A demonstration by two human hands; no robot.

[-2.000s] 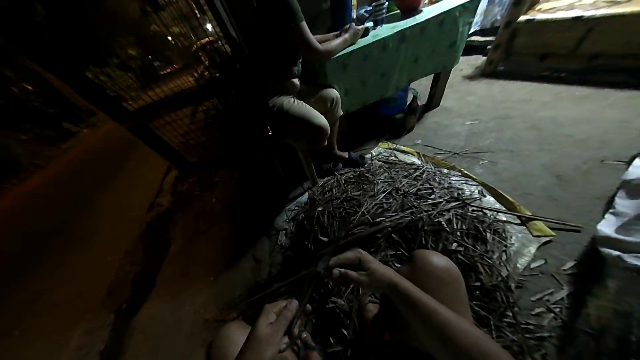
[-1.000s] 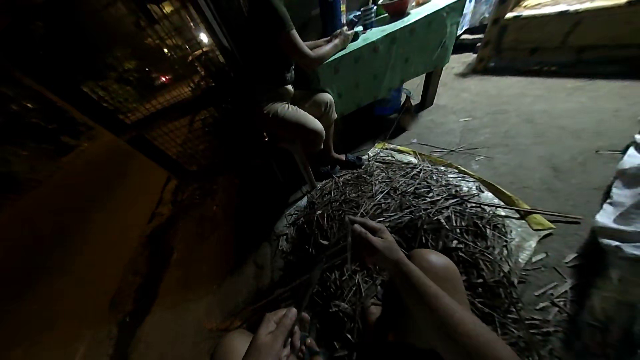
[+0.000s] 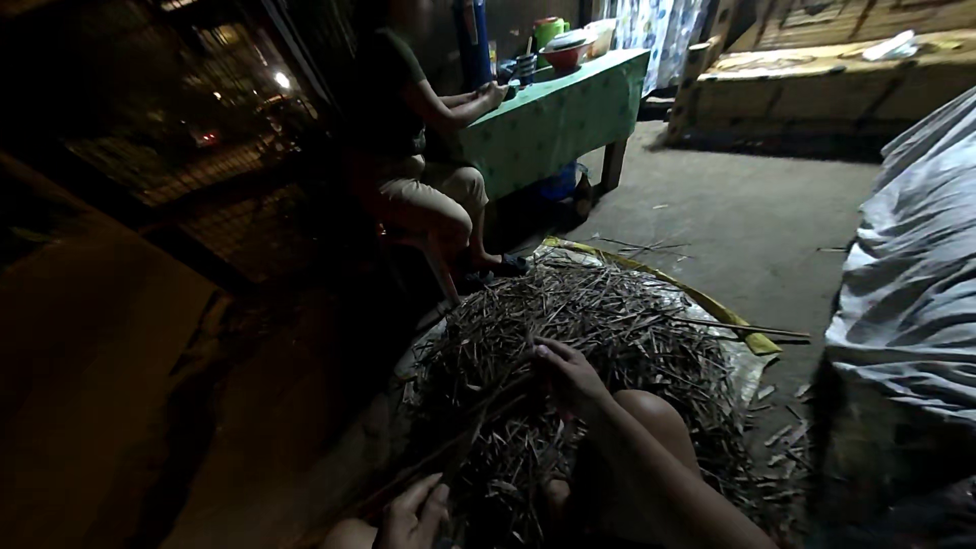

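A large heap of short, dry plant stalks point(image 3: 610, 305) lies on a pale sheet with a yellow edge point(image 3: 671, 282). Over the near part of the heap is my right hand point(image 3: 564, 374), its thumb and forefinger pinched together at what looks like the upper end of a thin dark stalk. My left hand point(image 3: 415, 511) is low in the view beside my knee, fingers curled, near the lower end of dark, thin stalks that slant up toward the right hand. Shadow hides what its fingers hold. Two longer sticks point(image 3: 751, 328) lie across the sheet's right edge.
A person point(image 3: 427, 152) sits on a chair at a table with a green cloth point(image 3: 564, 122), holding a small object. Bowls and a green jug point(image 3: 549, 30) stand on the table. White fabric point(image 3: 915, 282) drapes at the right; a bench point(image 3: 801, 91) is behind. Stalk scraps litter the floor.
My right hand was lower at first, moved up over the heap, and remains raised with the fingertips together. My left hand has stayed low by the knee.
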